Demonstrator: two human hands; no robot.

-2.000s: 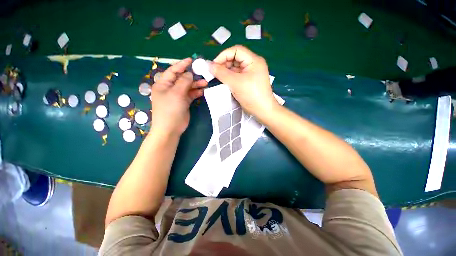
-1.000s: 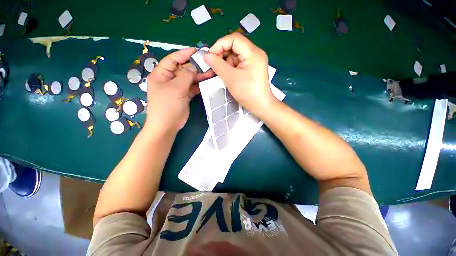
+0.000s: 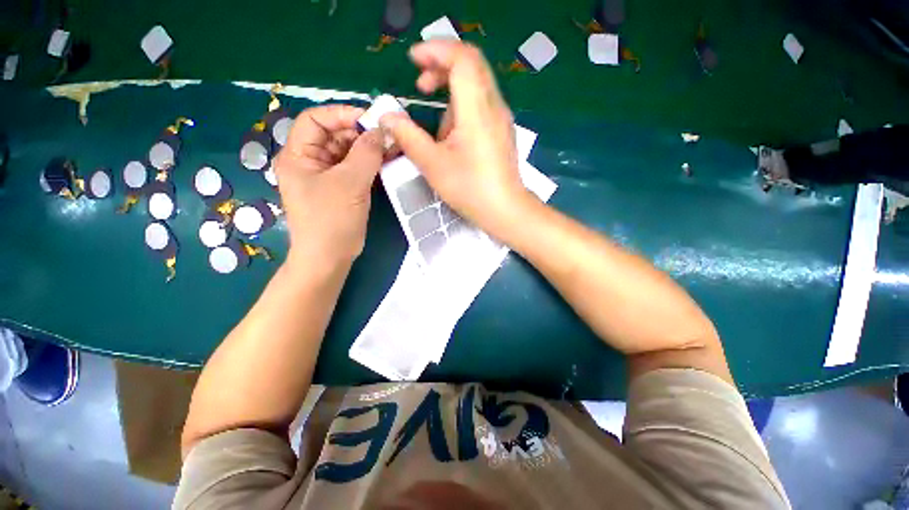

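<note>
A module with a whitish rounded-square sticker on it (image 3: 383, 110) is between my hands in front of me. My left hand (image 3: 329, 184) pinches its left edge between thumb and fingers. My right hand (image 3: 460, 139) lies over its right side, thumb on the sticker, with its other fingers raised and apart, slightly blurred. The underside of the module is hidden. The sticker sheets (image 3: 427, 304) overlap on the bench below, partly under my right hand, and show grey rounded squares in the upper part and plain white lower down.
Loose round modules (image 3: 208, 181) with gold tails lie on the green bench (image 3: 638, 289) at left. Modules with stickers (image 3: 537, 51) and dark discs lie on the far green surface. A white strip (image 3: 855, 279) lies at right. Another person's dark sleeve (image 3: 847, 159) reaches in at right.
The sticker, held over the disc before, now lies flat on the module. My right fingers have lifted and opened while the thumb stays on it. Parts on the far surface appear shifted right.
</note>
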